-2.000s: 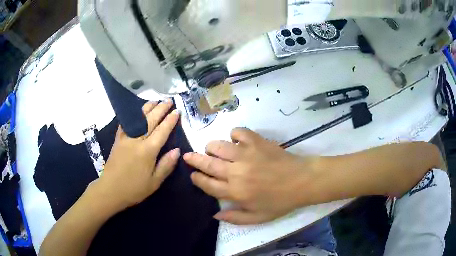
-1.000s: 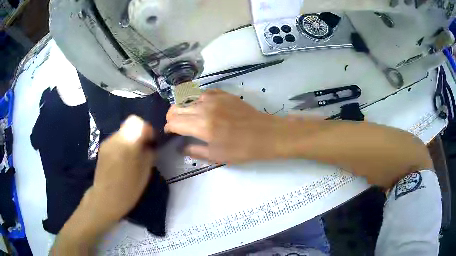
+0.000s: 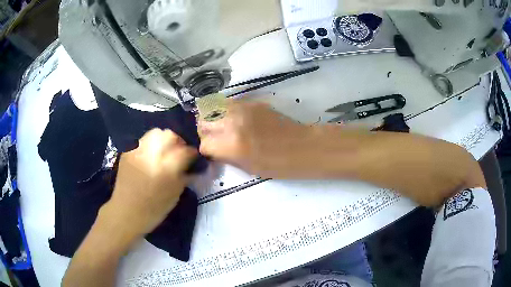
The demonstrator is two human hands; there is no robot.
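Note:
The black garment panel (image 3: 75,162) lies on the white table left of the needle, and part of it runs under the machine head (image 3: 252,22). A white patterned lace strip (image 3: 110,155) shows beside my left hand. My left hand (image 3: 154,162), blurred, is closed on bunched black cloth. My right hand (image 3: 241,132) is just below the beige block (image 3: 212,106), its fingertips at the cloth edge beside my left hand; whether it pinches the cloth is unclear. The needle and presser foot are hidden.
Black tweezers (image 3: 269,81) lie behind my right hand. Thread snips (image 3: 367,106) and a black cloth scrap (image 3: 394,123) lie beyond my right forearm. A silver phone-like slab (image 3: 336,36) is at the back. A blue basket rim (image 3: 21,224) is at the left edge.
Since two seconds ago, both hands went from lying flat on the cloth to working close together by the needle. The cloth moved back and left. Since one second ago, my left hand moved slightly right.

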